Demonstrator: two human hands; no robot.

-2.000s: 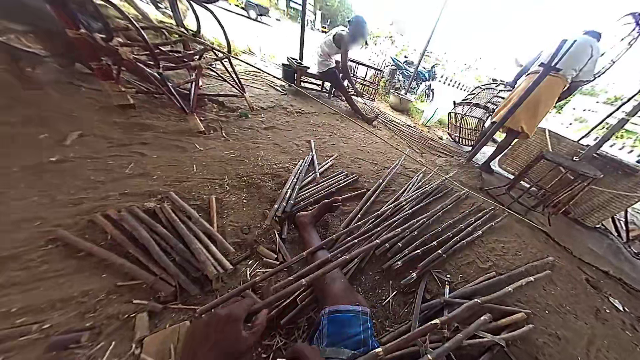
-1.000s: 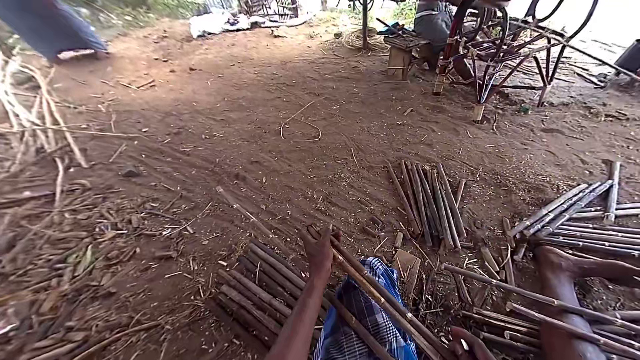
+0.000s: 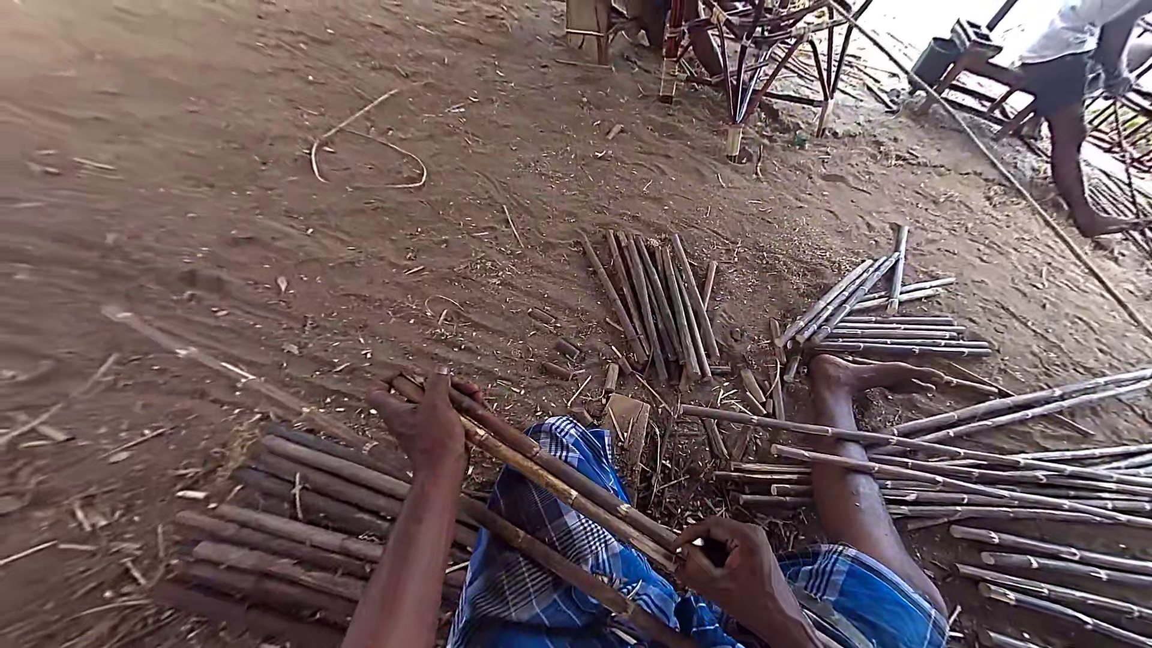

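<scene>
Two cane poles (image 3: 562,486) lie side by side across my lap, over a blue checked cloth (image 3: 558,558). Around their upper left ends my left hand (image 3: 432,418) is closed, thumb on top. At their lower right ends my right hand (image 3: 738,567) grips them between thumb and fingers. Another cane (image 3: 558,558) crosses my lap just below the pair. Thick dark cane pieces (image 3: 288,540) are stacked to the left of my left forearm. Beyond my knees stands out a bundle of short cut canes (image 3: 661,301) on the soil.
Thin jointed canes (image 3: 990,468) lie over and around my bare leg (image 3: 846,468). Shorter canes (image 3: 900,333) rest beyond my foot. Cane frames (image 3: 756,63) stand at the back, and another person (image 3: 1071,99) is at the upper right. A small wood block (image 3: 627,418) sits by my knee.
The view has swung left, then partly back right. My right hand, low at the edge of the lap one second ago, now shows fully at the canes' lower ends.
</scene>
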